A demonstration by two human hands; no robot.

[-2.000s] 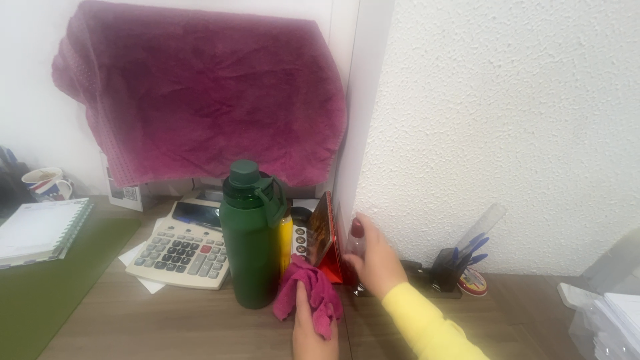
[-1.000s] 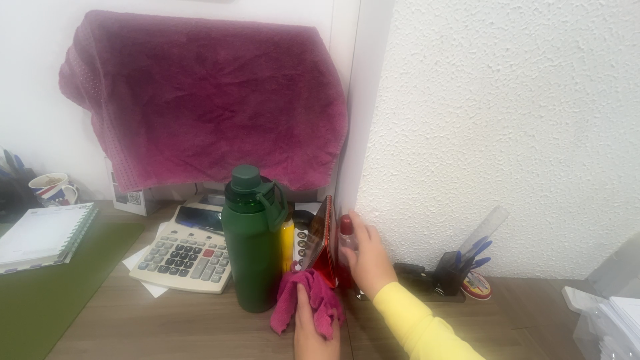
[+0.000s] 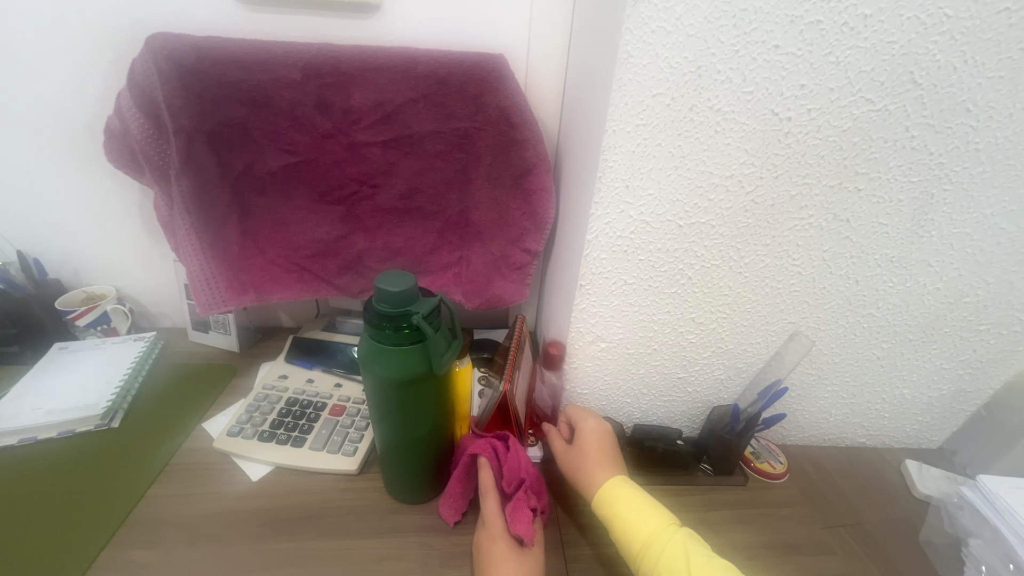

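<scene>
My left hand grips a crumpled magenta cloth low at the front, just right of a large green water bottle. My right hand, in a yellow sleeve, is beside a clear bottle with a red cap; its fingers are curled near the bottle's lower part, and whether they touch it or hold anything cannot be told. Between the green bottle and the clear one stand a red spiral-bound desk calendar and a yellow object, partly hidden.
Left of the green bottle lies a desk calculator with a phone. A spiral notebook, a mug and a green mat are farther left. A pen holder stands right by the textured wall. A magenta towel hangs behind.
My right hand has moved down from the upper part of the red-capped bottle, and its fingers have curled in. My left hand keeps the cloth near the green bottle's base.
</scene>
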